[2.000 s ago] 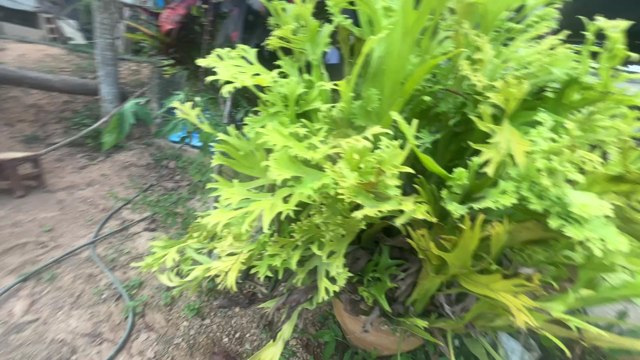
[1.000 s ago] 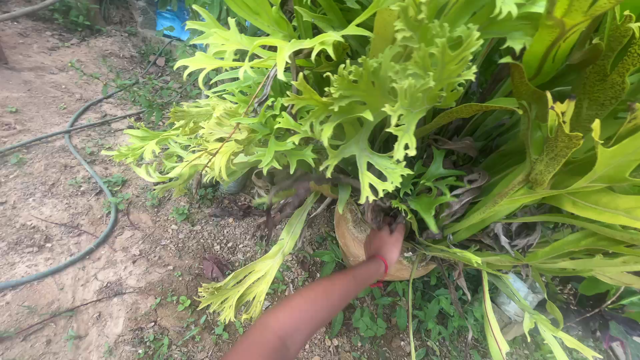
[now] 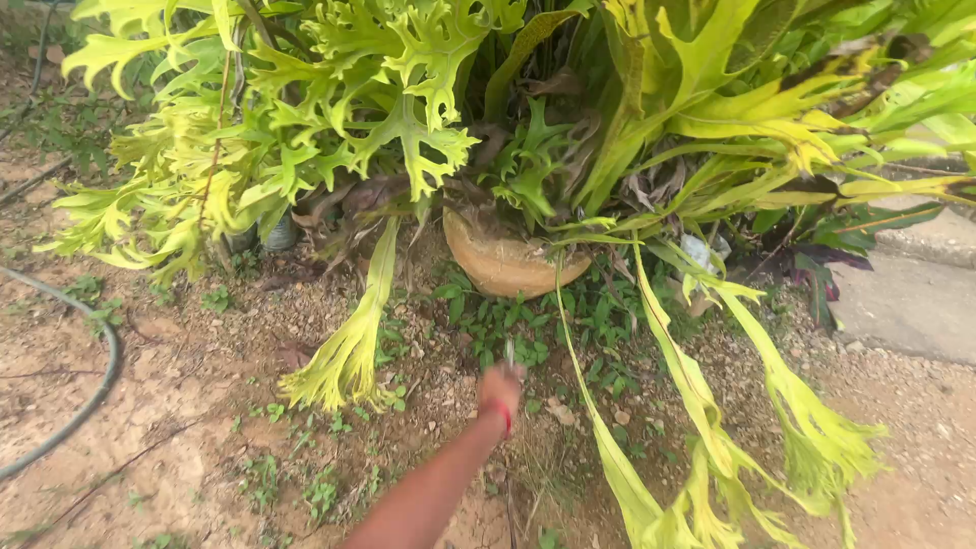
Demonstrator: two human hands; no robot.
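Note:
My left hand (image 3: 500, 387), with a red band at the wrist, reaches in from the bottom. It is closed around a small metal tool (image 3: 510, 352), blurred, whose narrow shiny end points up toward low green weeds (image 3: 496, 324). Beyond it, a rounded tan pot or bowl (image 3: 511, 267) shows beneath a large staghorn fern (image 3: 427, 145) with forked yellow-green fronds. The fern's crown and brown dead matter hide the pot's upper part. Long fronds (image 3: 610, 435) hang down right of my hand, and a shorter frond (image 3: 358, 335) droops to its left. My right hand is not in view.
A grey-green hose (image 3: 110, 358) curves over the bare soil at left. A concrete slab (image 3: 907, 297) lies at right, near a dark purple-green leaf (image 3: 820, 282). Crumpled pale plastic (image 3: 701, 252) sits under the fronds. Stones and small weeds dot the ground.
My left hand was at the pot's rim one second ago; now it is below the pot, over the weeds, with the tool showing. The view has moved closer to the plant's base.

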